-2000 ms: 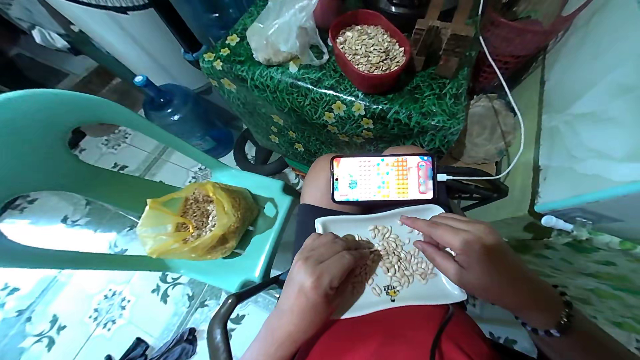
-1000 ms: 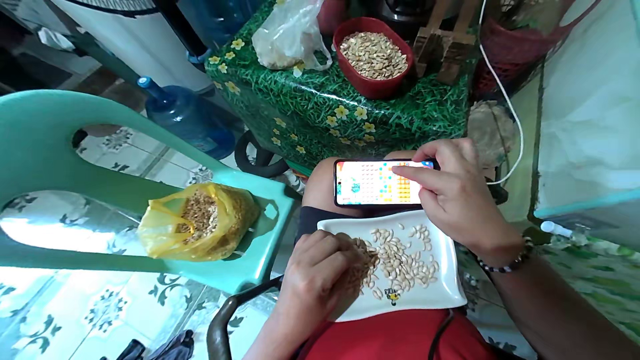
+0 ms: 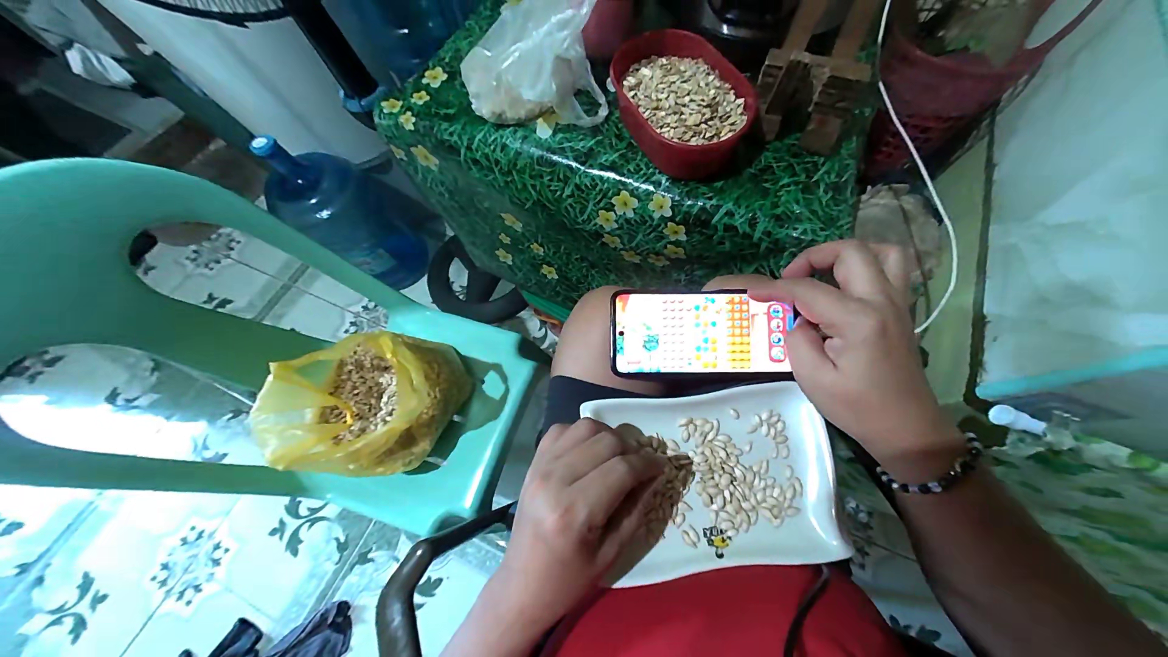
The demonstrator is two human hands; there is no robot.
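A white tray (image 3: pixel 803 534) rests on my lap, with pale seeds (image 3: pixel 730 474) scattered over its middle and right. My left hand (image 3: pixel 589 497) is at the tray's left side, its fingers curled over a heap of browner seeds or husks (image 3: pixel 673 484); whether it grips any is hidden. Beyond the tray a smartphone (image 3: pixel 698 333) lies lit across my thighs, a colourful grid on its screen. My right hand (image 3: pixel 853 342), with a beaded bracelet at the wrist, is at the phone's right end, thumb and fingers around that edge.
A green plastic chair (image 3: pixel 438 333) at left bears a yellow plastic bag (image 3: pixel 415 411) of husks or seeds. On the table with the grass-print cloth (image 3: pixel 566 201) stand a red bowl (image 3: pixel 675 160) of seeds and a white plastic bag (image 3: pixel 525 68). A white cable (image 3: pixel 922 173) hangs at right; a blue water jug (image 3: pixel 338 219) stands behind the chair.
My right hand has moved from the seeds on the tray to the phone's screen, then to its right end. The white cable, plugged into the phone two seconds ago, no longer visibly reaches it.
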